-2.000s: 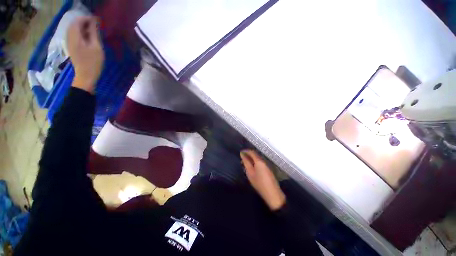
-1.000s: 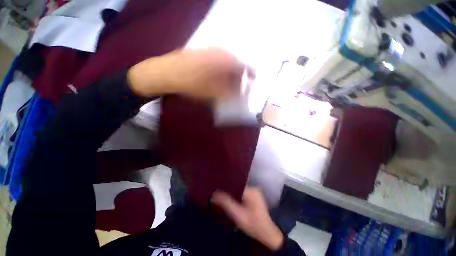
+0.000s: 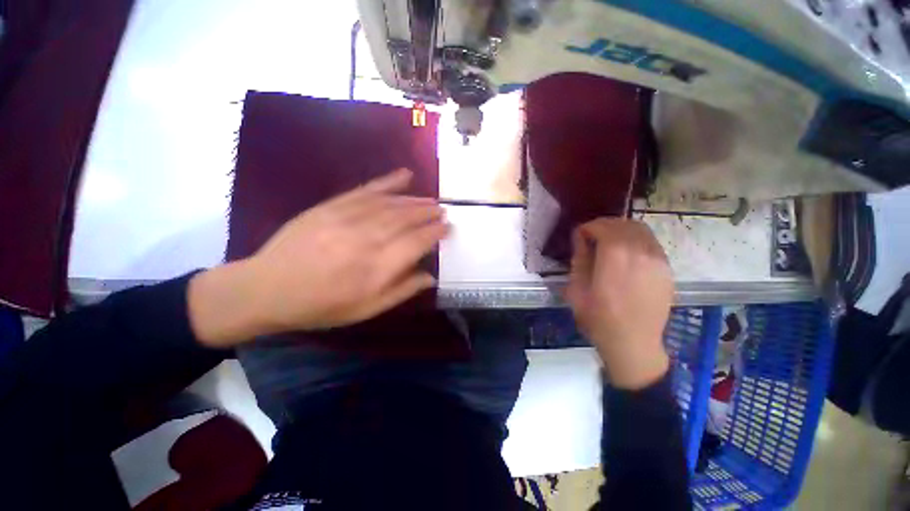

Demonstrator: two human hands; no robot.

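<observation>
A maroon fabric panel [image 3: 309, 160] lies flat on the white table left of the needle, its lower part hanging over the front edge. Its top right corner is at the bright presser foot [image 3: 420, 110]. My left hand [image 3: 344, 255] rests on the panel with fingers spread. A stack of small rectangular maroon pieces [image 3: 584, 130] lies right of the needle. My right hand [image 3: 624, 289] is at the stack's lower right corner, fingers curled at a piece whose whitish underside shows. Its fingertips are partly hidden.
The cream machine head [image 3: 639, 50] with "Jack" lettering spans the top right. A grey round knob [image 3: 468, 118] hangs beside the needle. Maroon fabric [image 3: 50, 130] lies at the far left. A blue crate [image 3: 763, 399] is below the table at right. Maroon and white panels [image 3: 215, 459] hang at lower left.
The view has swung right to the machine. The panel, earlier carried by my hands, now lies flat at the needle. My right hand has moved from the panel to the small-piece stack.
</observation>
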